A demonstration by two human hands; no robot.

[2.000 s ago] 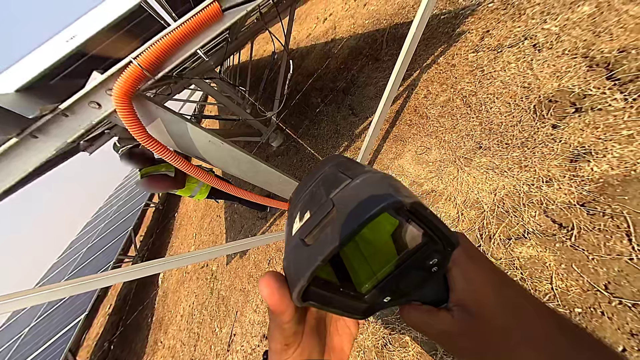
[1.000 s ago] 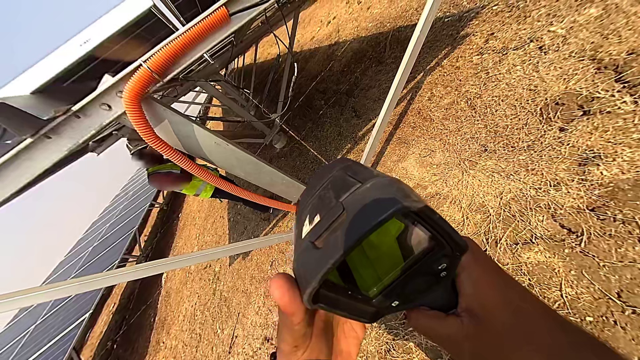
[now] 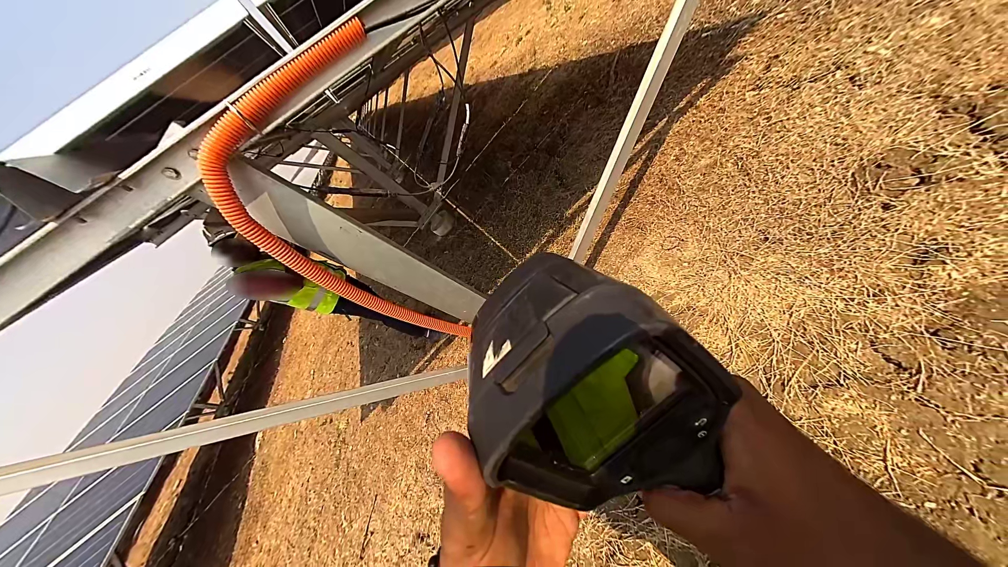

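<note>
A dark handheld device with a bulky hood (image 3: 543,331) and a green-tinted screen (image 3: 594,409) fills the lower middle of the head view; it may be a thermal camera. My right hand (image 3: 717,480) holds it from the lower right, the fingers mostly hidden behind it. Beneath its left side my left hand (image 3: 504,504) supports it, thumb up along the edge. Just beyond the device, an orange corrugated conduit (image 3: 228,189) curves down from a metal beam (image 3: 102,213) and passes out of sight behind the hood, beside a grey steel post (image 3: 354,244).
Metal braces slant away on the left (image 3: 236,425) and at the top right (image 3: 630,142). Behind the conduit stands a person in a yellow vest (image 3: 315,295). Solar panels (image 3: 134,425) line the left. Loose cables (image 3: 433,185) hang under the structure over dry grass (image 3: 787,236).
</note>
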